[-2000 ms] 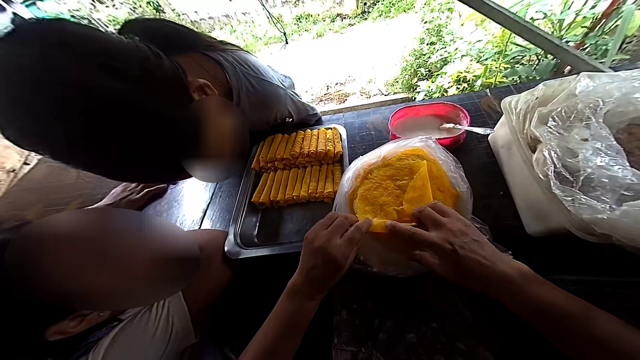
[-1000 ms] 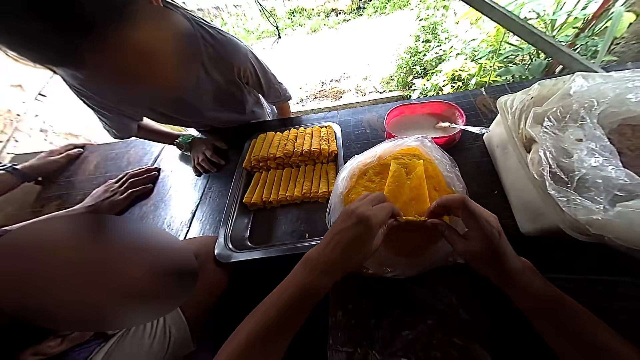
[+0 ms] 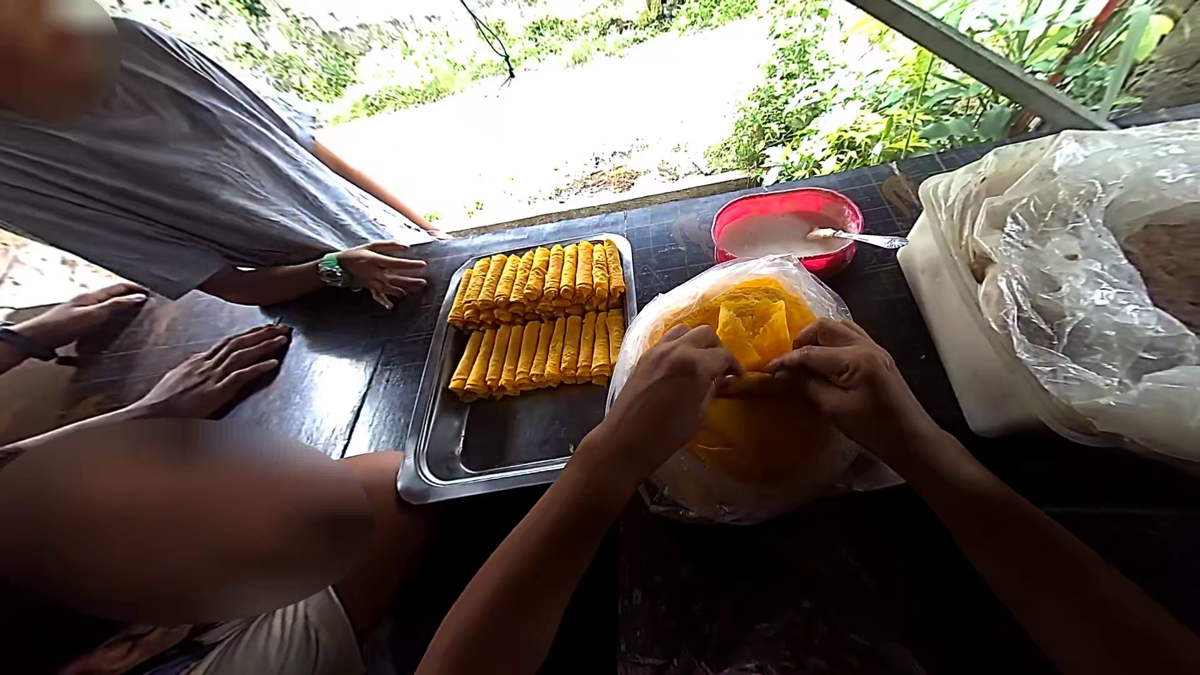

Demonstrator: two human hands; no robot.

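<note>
A stack of round yellow wrappers lies in a clear plastic bag on the dark table. My left hand and my right hand pinch the two ends of a partly rolled wrapper above the stack. Its folded flap points away from me. Any filling is hidden inside the roll. Left of the bag, a metal tray holds two rows of yellow rolls. Behind the bag stands a red bowl of whitish paste with a spoon in it.
A white tub covered with clear plastic, with a brownish mass inside, stands at the right. Across the table's left side, a person in a grey shirt rests a hand near the tray. Other hands lie on the table, and another person sits close at lower left.
The wrapper's near edge has been rolled up over its middle, between my hands. The person in grey, bent low over the tray two seconds ago, has straightened up and moved back.
</note>
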